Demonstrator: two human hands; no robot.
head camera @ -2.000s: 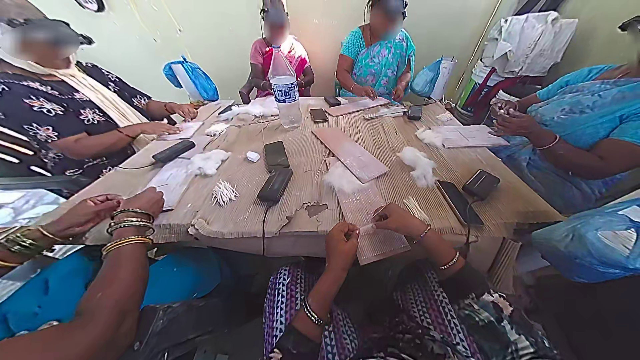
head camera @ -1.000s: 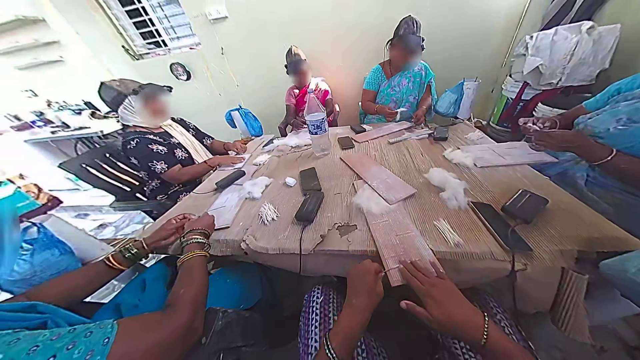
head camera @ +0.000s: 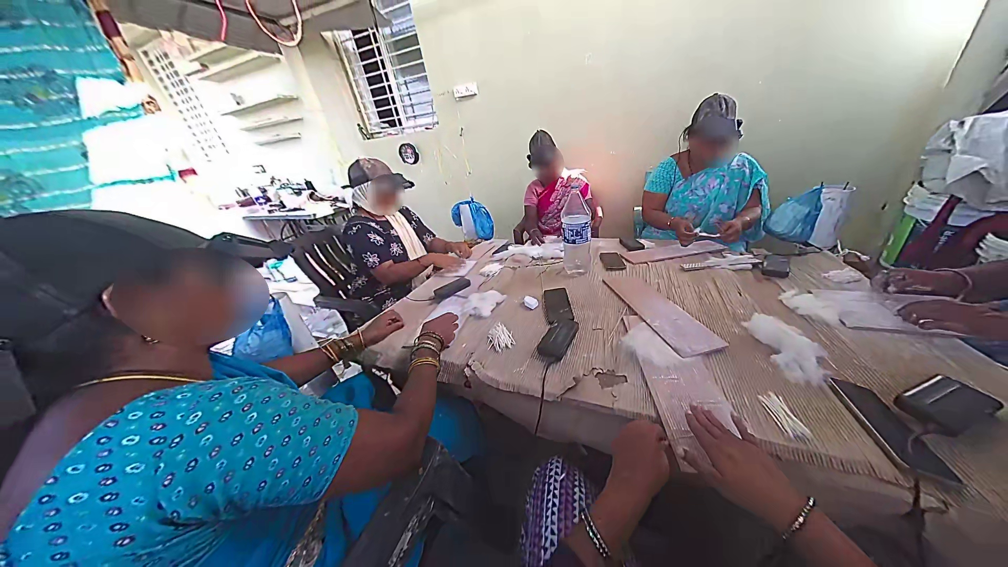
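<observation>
My right hand (head camera: 736,465) lies palm down, fingers stretched, on the near end of a pale flat board (head camera: 685,390). My left hand (head camera: 639,457) is at the board's left edge by the table rim, its fingers curled; whether it holds anything cannot be seen. White cotton wool (head camera: 652,345) rests on the board, partly under a second flat board (head camera: 665,315) laid across its far end. To the right of my board is a small pile of thin white cotton wicks (head camera: 784,416), with a loose tuft of cotton wool (head camera: 787,348) beyond it.
A smartphone (head camera: 890,429) and a black case (head camera: 949,402) lie at right. Black devices (head camera: 557,339), more wicks (head camera: 500,337) and a plastic bottle (head camera: 576,236) stand or lie farther in. A person in blue sits close at my left; others sit around the corrugated-covered table (head camera: 583,386).
My hands have gone from being raised with something small between the fingers to the near end of the board, the right one now flat on it. The view has swung left.
</observation>
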